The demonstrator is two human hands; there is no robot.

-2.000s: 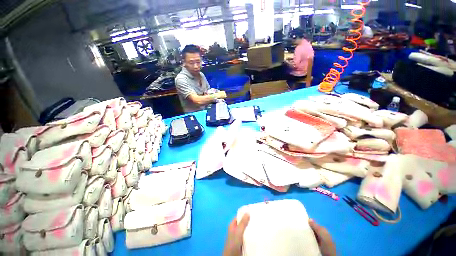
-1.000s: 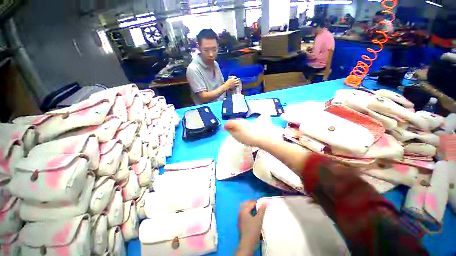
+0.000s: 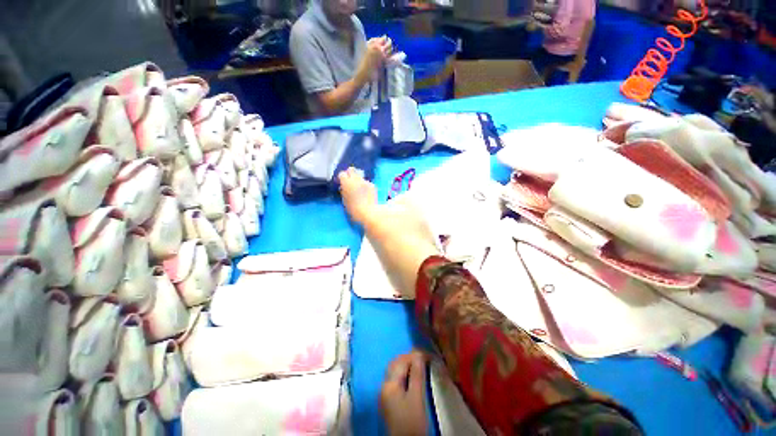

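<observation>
A cream-white flap pouch (image 3: 451,407) lies at the bottom centre, cut off by the picture's edge and partly hidden by my right sleeve. My left hand (image 3: 405,396) is at its left edge, fingers curled against it. My right hand (image 3: 371,204) reaches far forward over the table, its fingertips at the near edge of a navy-and-grey pouch (image 3: 310,162); whether they grip it is unclear. A small magenta-handled tool (image 3: 402,183) lies just right of my right hand.
Closed pouches are stacked high at left (image 3: 98,251), with a short row (image 3: 264,349) beside them. Open pouches (image 3: 634,200) are heaped at right. A pink tool (image 3: 676,366) and dark snips (image 3: 727,400) lie lower right. A person (image 3: 328,60) opposite handles a grey piece near another navy-and-grey pouch (image 3: 398,126).
My right hand has left the cream pouch and swung forward and left to the navy-and-grey pouch. My left hand has stayed by the cream pouch. The view has tilted down.
</observation>
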